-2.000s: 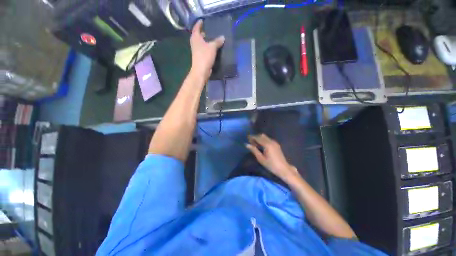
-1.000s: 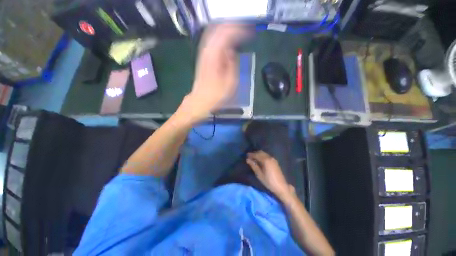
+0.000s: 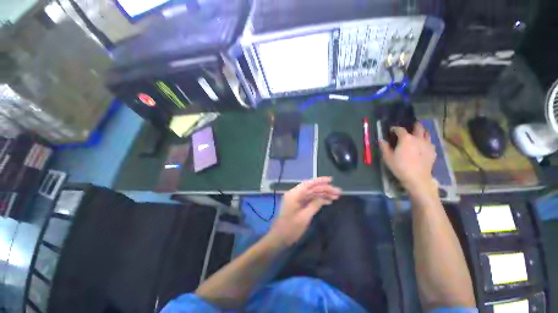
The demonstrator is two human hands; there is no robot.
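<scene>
My right hand point(image 3: 411, 158) lies over the right test plate point(image 3: 445, 160), its fingertips at the lower part of a dark smartphone point(image 3: 396, 114). The hand hides part of the phone, so a firm grip cannot be told. My left hand point(image 3: 304, 206) is in the air in front of the bench edge, fingers extended, with nothing seen in it. Another dark phone point(image 3: 285, 136) lies on the left test plate point(image 3: 306, 165), with a thin black cable point(image 3: 274, 198) at its near end.
A mouse point(image 3: 341, 151) and red marker point(image 3: 367, 140) lie between the plates. Two loose phones, one purplish point(image 3: 204, 150), lie left near yellow paper point(image 3: 186, 124). The RF tester point(image 3: 342, 58) stands behind. Black phone trays stand left point(image 3: 122, 250) and right point(image 3: 474, 269).
My left hand has drawn back from the left phone to the bench's front edge. My right hand has moved from my lap up to the right phone. The view has tilted up towards the tester.
</scene>
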